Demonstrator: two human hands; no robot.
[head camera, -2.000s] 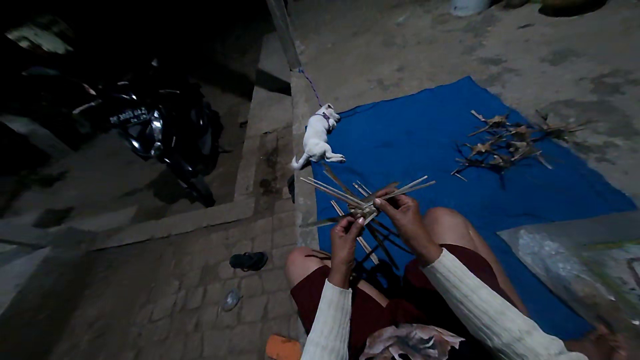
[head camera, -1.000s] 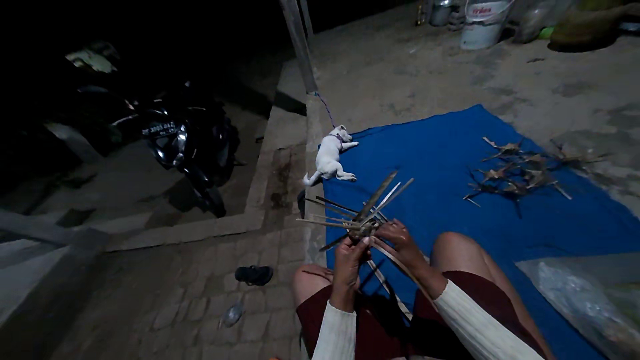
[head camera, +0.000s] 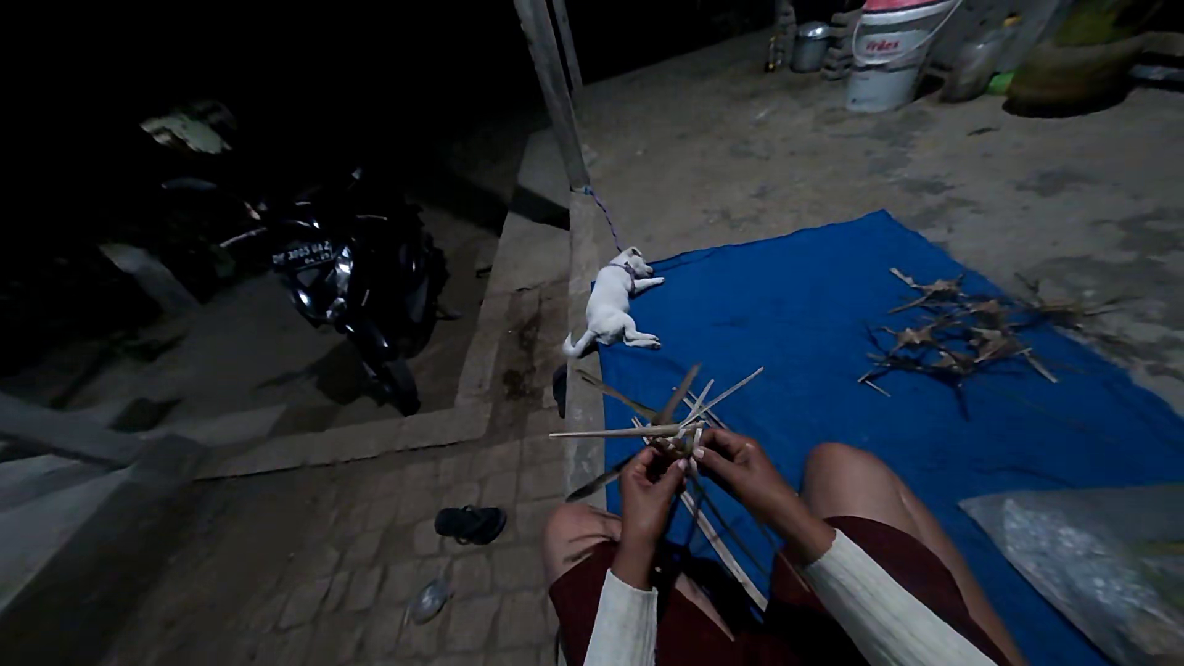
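Note:
Between my two hands is a bundle of crossed leaf strips (head camera: 680, 428), its ends sticking out in many directions. The thumb and fingers of my left hand (head camera: 650, 481) pinch its lower left part. From the right, my right hand (head camera: 740, 462) grips a strip close to the middle, its fingertips almost touching my left thumb. Long strips hang below my hands over my lap. On the right of the blue cloth (head camera: 768, 324) lies a pile of woven star-like leaf pieces (head camera: 953, 333) with loose ends.
A white dog (head camera: 612, 301) lies at the cloth's left edge, beside a rope tied to a post (head camera: 553, 92). A clear plastic bag (head camera: 1073, 564) is at lower right. A sandal (head camera: 470, 524) rests on the paving, a motorcycle (head camera: 351, 287) stands left, and a bucket (head camera: 893, 60) stands behind.
My hands have kept hold of the leaf strips while the bundle has turned between them. A long strip now points left. The dog and the woven pile have stayed in place.

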